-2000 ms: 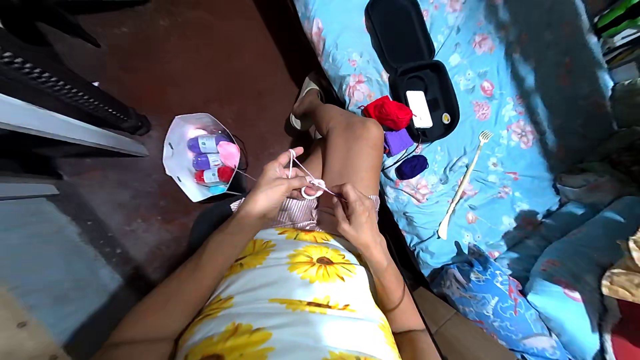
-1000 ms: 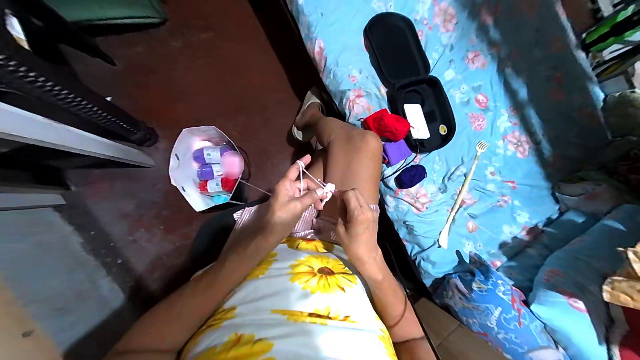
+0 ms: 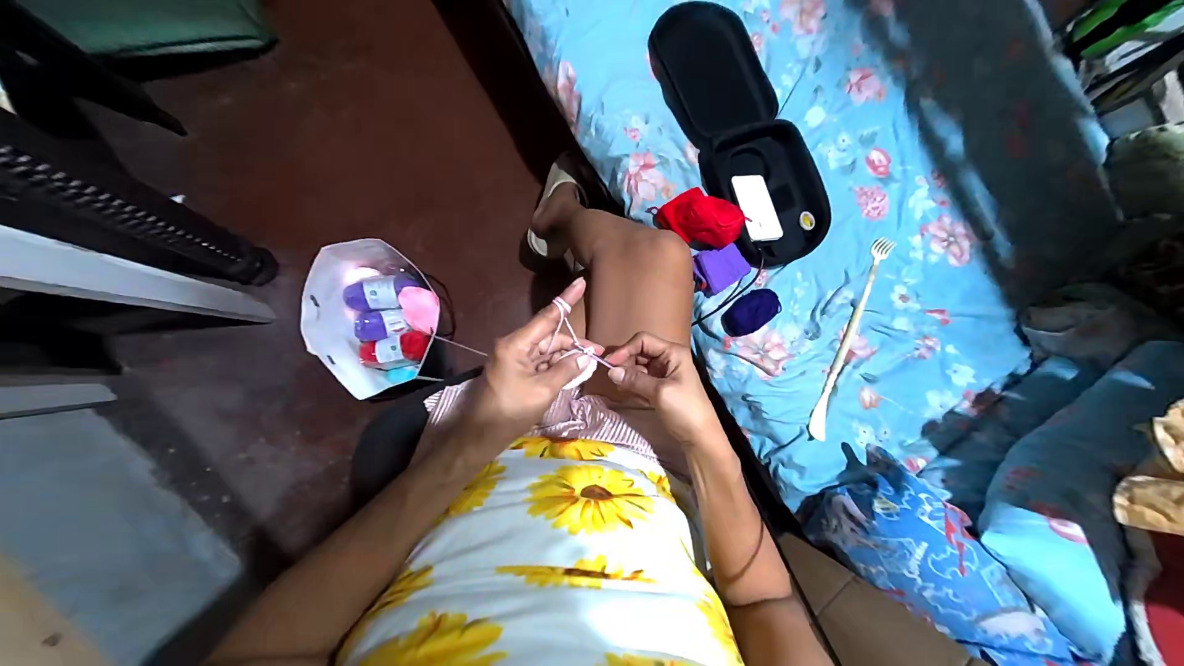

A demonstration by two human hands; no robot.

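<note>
My left hand (image 3: 534,363) pinches a small piece of white crochet work (image 3: 582,372) between thumb and fingers, with pale yarn looped over its raised index finger. My right hand (image 3: 659,370) grips a thin crochet hook (image 3: 603,361), whose tip meets the work. A strand of yarn (image 3: 460,346) runs from my left hand to a white bag (image 3: 326,319) on the floor at the left. In the bag lie several yarn balls, among them a pink one (image 3: 419,308), purple ones (image 3: 372,326) and a red one (image 3: 381,351).
At the right, a bed with a blue floral sheet (image 3: 795,370) bears red yarn (image 3: 701,218), a purple piece (image 3: 721,269), a dark blue yarn ball (image 3: 751,313), an open black case (image 3: 803,162) and a back scratcher (image 3: 851,338). Dark furniture (image 3: 139,208) stands at the left.
My right hand has moved back in close to my left hand, with the hook at the white work. A second ago the two hands were slightly farther apart.
</note>
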